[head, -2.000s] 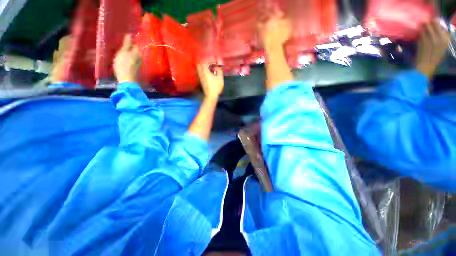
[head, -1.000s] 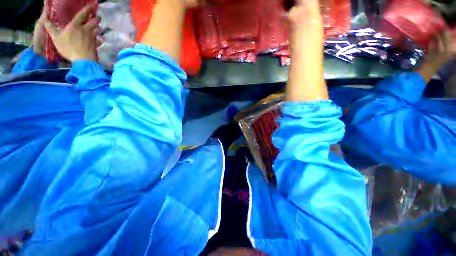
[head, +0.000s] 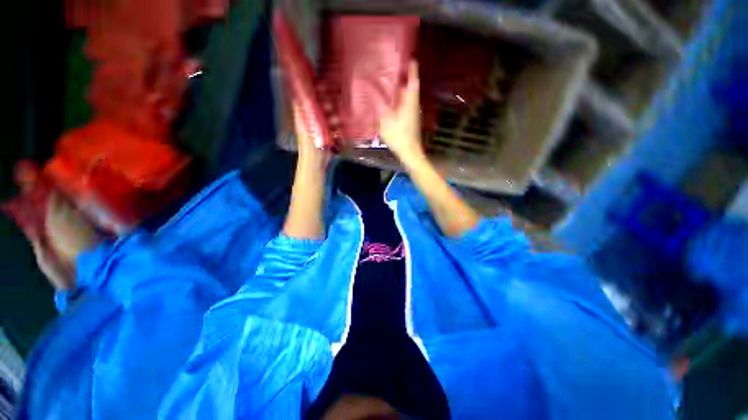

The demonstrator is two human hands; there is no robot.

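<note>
My left hand [head: 309,127] holds a narrow red bubble bag [head: 297,70], seen nearly edge-on, at the left end of an open tan carton [head: 566,90]. My right hand [head: 402,119] is on the right side of a wider red bag or stack of bags [head: 369,70], held flat side up over the same end. The blur hides how many bags there are and whether their far ends are inside the carton. Right of my right hand, the carton shows dark slots and dim red contents.
Blurred red bags [head: 123,82] and a brighter orange-red pile [head: 115,160] lie on the line at left. Another person's hand [head: 66,225] is at far left. More boxes [head: 607,123] stand beyond the carton at right.
The view has swung from the belt to the carton, and the belt now lies at left. My hands have left the belt and now hold red bags at the carton's left end.
</note>
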